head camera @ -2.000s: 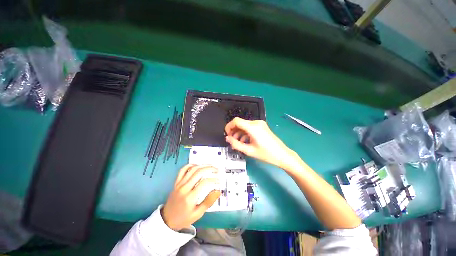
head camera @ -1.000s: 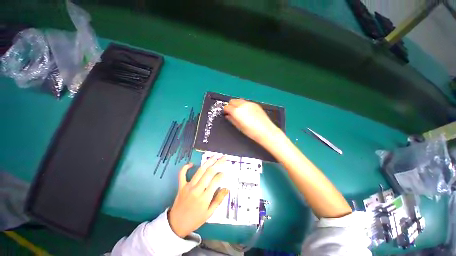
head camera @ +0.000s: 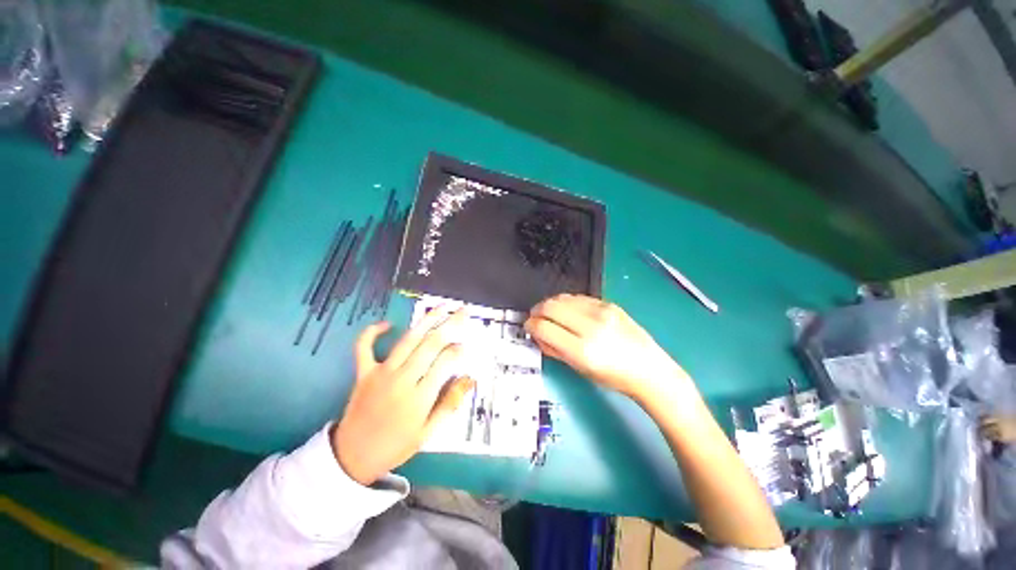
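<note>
The white-silver fixture plate [head camera: 507,384] lies on the green mat just in front of the square black tray [head camera: 474,251]. My left hand [head camera: 401,399] rests spread over the plate's left part, fingers slightly apart. My right hand [head camera: 590,340] is at the plate's upper right corner, fingertips pinched together; whether they hold a small part cannot be seen. Tiny bright parts [head camera: 442,212] lie along the tray's left and top edge. A pile of small black parts [head camera: 546,237] lies at its right side. Thin black strips [head camera: 334,267] lie loose left of the tray.
A long black tray [head camera: 123,278] with strips at its far end stands at left, beside clear bags [head camera: 95,56]. Silver tweezers [head camera: 683,282] lie right of the square tray. A second fixture [head camera: 808,445] and crumpled bags [head camera: 891,345] are at far right. A dark-green raised divider [head camera: 624,134] runs behind.
My right hand has moved from the square tray's bright parts to the fixture's upper right corner. My left hand stays on the plate. The camera view has shifted.
</note>
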